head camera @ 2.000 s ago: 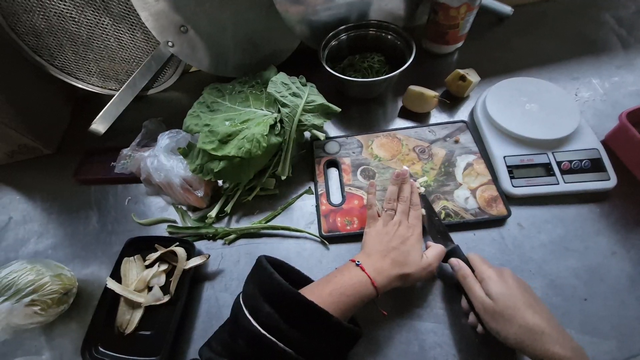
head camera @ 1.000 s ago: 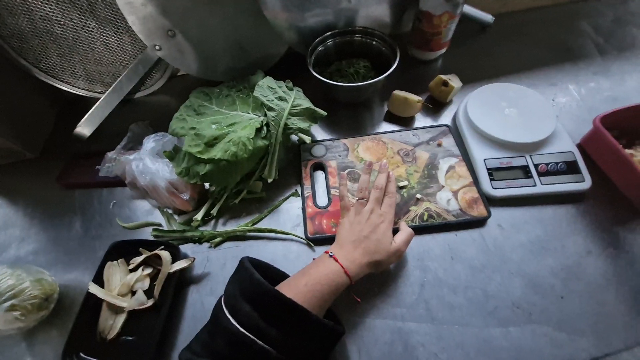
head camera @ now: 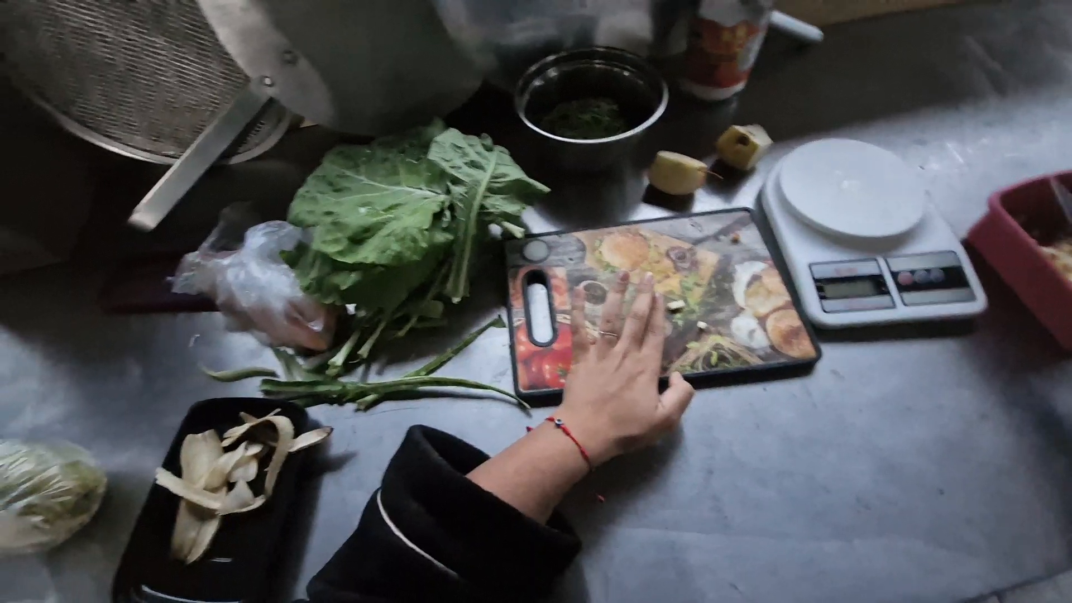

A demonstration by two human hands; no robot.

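Observation:
My left hand (head camera: pixel 624 360) lies flat on the printed cutting board (head camera: pixel 729 368), fingers spread a little and palm at its front edge; it grips nothing. Small pale bits rest on the board just right of my fingers. My right hand is out of view. Left of the board lie large green leaves (head camera: pixel 368 201) with their stalks, and thin green stems (head camera: pixel 377 389) in front of them. Behind the board stands a metal bowl (head camera: pixel 592 138) with chopped greens inside. Two pale yellow cut pieces (head camera: pixel 677 173) sit between bowl and scale.
A white kitchen scale (head camera: pixel 850 188) stands close to the board's right side, a red container (head camera: pixel 1017 251) beyond it. At the left are a black tray (head camera: pixel 142 502) with peels, a plastic bag (head camera: pixel 251 276), a wrapped vegetable (head camera: pixel 46 494) and a metal strainer (head camera: pixel 109 67). A jar (head camera: pixel 724 50) stands behind.
Two seconds ago my right hand held a knife beside my left hand at the board; both it and the knife have left the view. My left hand stays on the board.

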